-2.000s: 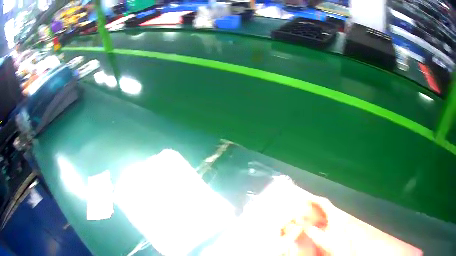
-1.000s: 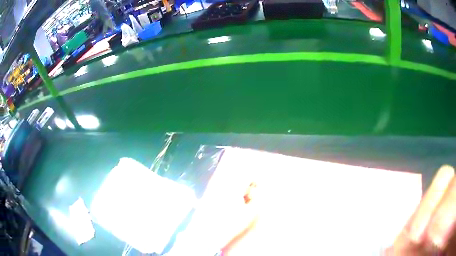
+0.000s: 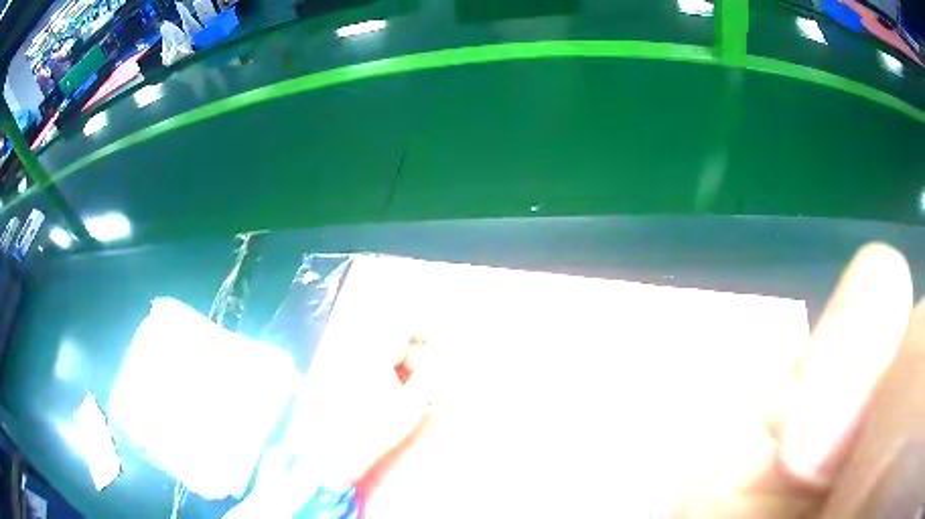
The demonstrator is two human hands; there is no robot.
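The work mat [image 3: 609, 314] is overexposed to white, with a faint pink edge. My left hand [image 3: 390, 426] is over the mat's left part, washed out by glare; its fingers and anything in them cannot be made out. My right hand [image 3: 847, 375] is large, close and blurred at the right edge, partly cut off, with a finger pointing up; whether it holds anything cannot be told. A white glaring stack of bags [image 3: 203, 395] lies left of the mat. Clear crinkly plastic [image 3: 314, 289] lies at the mat's upper left corner.
A white paper slip [image 3: 96, 441] lies at far left. Pale thin strands [image 3: 235, 279] lie behind the bag stack. The dark green conveyor [image 3: 487, 152] runs beyond the bench, with a light-green guide rail [image 3: 456, 61] and posts. A blue container [image 3: 215, 28] stands across the belt.
The camera view has turned, so the mat and bag stack sit further left and higher. My right hand has come further into view and looks larger. My left hand stays over the mat.
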